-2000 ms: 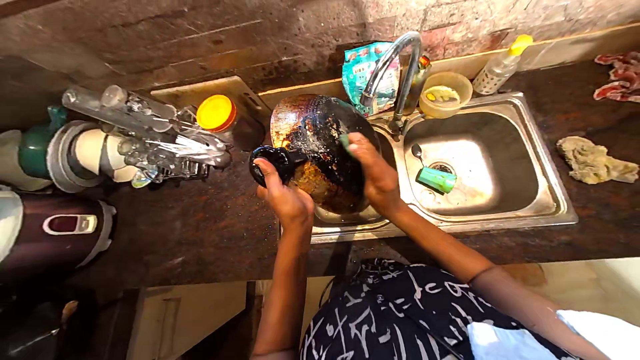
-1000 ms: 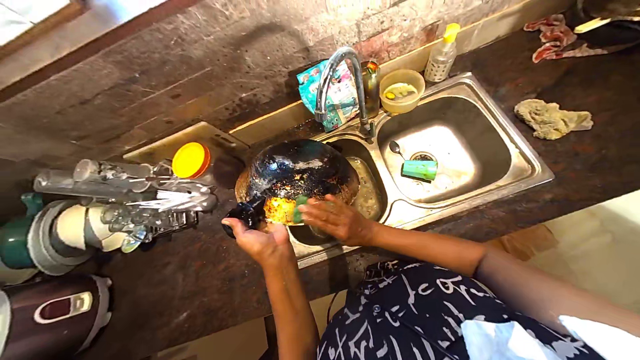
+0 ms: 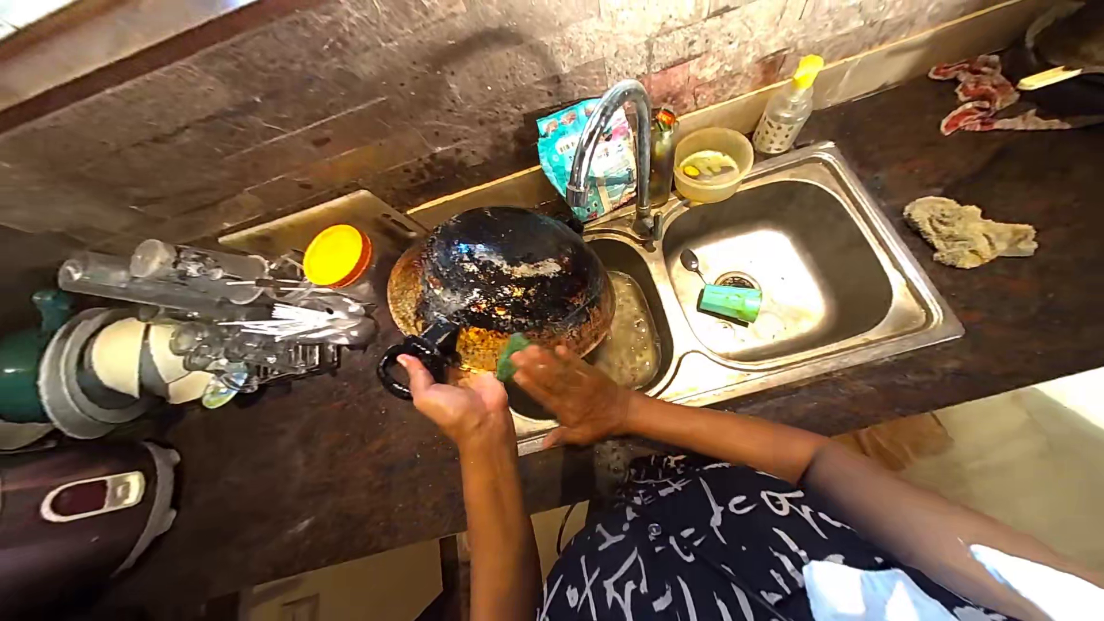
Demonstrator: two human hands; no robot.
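Observation:
A blackened, scorched round pan (image 3: 517, 272) is tilted with its underside up over the left sink basin (image 3: 660, 345). My left hand (image 3: 457, 401) grips its black loop handle (image 3: 414, 362) at the lower left. My right hand (image 3: 573, 392) presses a green scouring pad (image 3: 511, 355) against the pan's lower side, beside the handle. Murky, bubbly water (image 3: 634, 332) shows in the basin to the right of the pan; the pan's inside is hidden.
A curved metal faucet (image 3: 642, 147) rises behind the basins. The right basin (image 3: 811, 259) holds a green cup (image 3: 730, 303) and a spoon (image 3: 691, 261). A dish rack (image 3: 310, 354) with glasses and a jar with a yellow lid (image 3: 335, 255) stand left. A cloth (image 3: 966, 231) lies right.
The pan has been lowered and turned from its steeper tilt two seconds ago. My right hand with the pad has moved from the pan's right side to near the handle. The view has shifted.

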